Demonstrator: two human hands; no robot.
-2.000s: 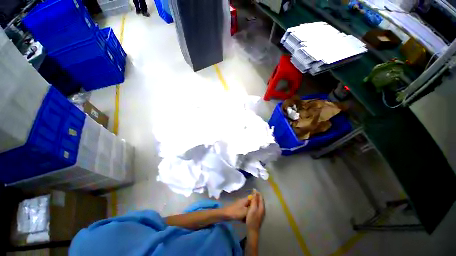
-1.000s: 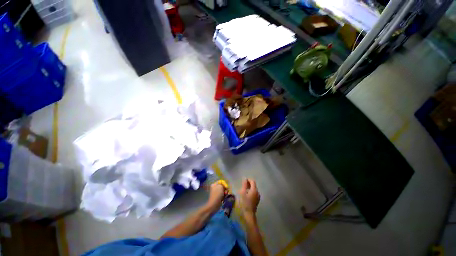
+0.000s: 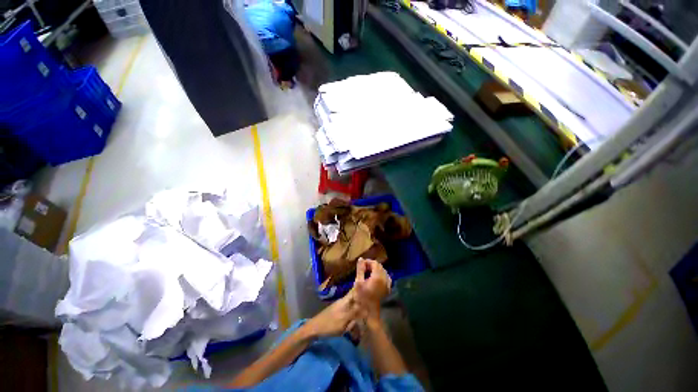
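My left hand (image 3: 337, 315) and my right hand (image 3: 372, 285) are close together at the lower centre, the left at the right hand's wrist. Whether either holds anything cannot be made out. Just beyond them on the floor is a blue plastic crate (image 3: 312, 264) with crumpled brown kraft paper (image 3: 360, 243) and a white paper scrap (image 3: 329, 231) on top. A huge crumpled heap of white wrapping paper (image 3: 157, 279) lies to the left, over a blue crate (image 3: 229, 343) that shows only at its lower edge.
A thick stack of white flat sheets (image 3: 383, 119) stands beyond the crate, above a red stool (image 3: 340, 182). A green-topped bench (image 3: 490, 306) with a green fan (image 3: 468, 184) is on the right. A grey pillar (image 3: 203, 69), blue crates (image 3: 53, 111) and a person in blue (image 3: 269, 27) are further off.
The brown-paper crate is now right in front of my hands, and the white heap sits lower left. My hands have come together. The yellow object seen in my left hand no longer shows.
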